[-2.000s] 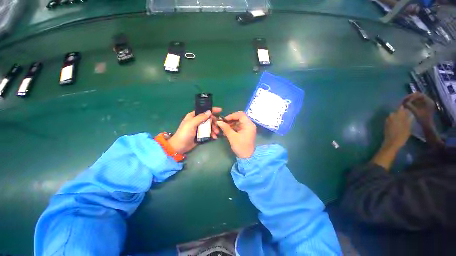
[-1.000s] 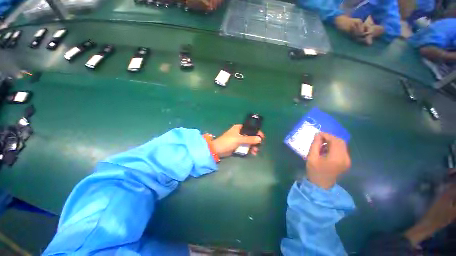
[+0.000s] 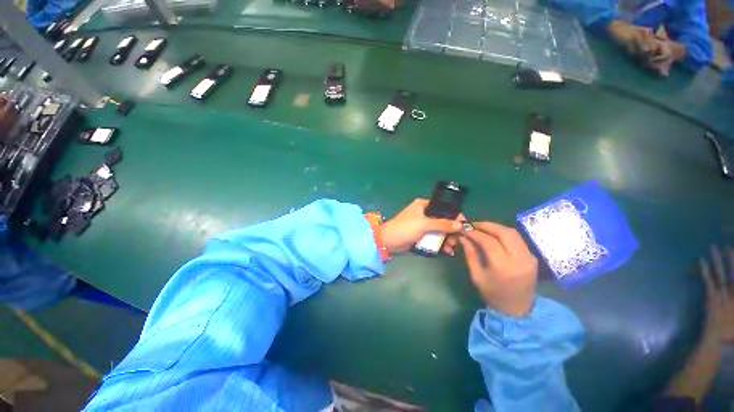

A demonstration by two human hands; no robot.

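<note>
My left hand (image 3: 410, 228) holds a black mobile phone (image 3: 447, 201) with a white rectangle on its near half; my thumb lies across its middle. My right hand (image 3: 505, 264) is at the phone's right side, thumb and forefinger pinched together by my left thumb tip. A tiny piece shows at these fingertips, too small to tell what it is. The blue ring tray (image 3: 616, 231), with a tangle of white rings (image 3: 561, 236), lies just right of my right hand.
Several phones (image 3: 264, 87) lie in a row across the green bench (image 3: 241, 161). A pale ring (image 3: 418, 115) lies beside one. A clear divided tray (image 3: 499, 34) is at the far side. Black parts (image 3: 79, 201) are heaped left. Other people's hands (image 3: 644, 44) show far right and at the right edge.
My right hand has moved left from the ring tray to the phone in my left hand. The view has turned left, showing more of the parts heap and the dark rack.
</note>
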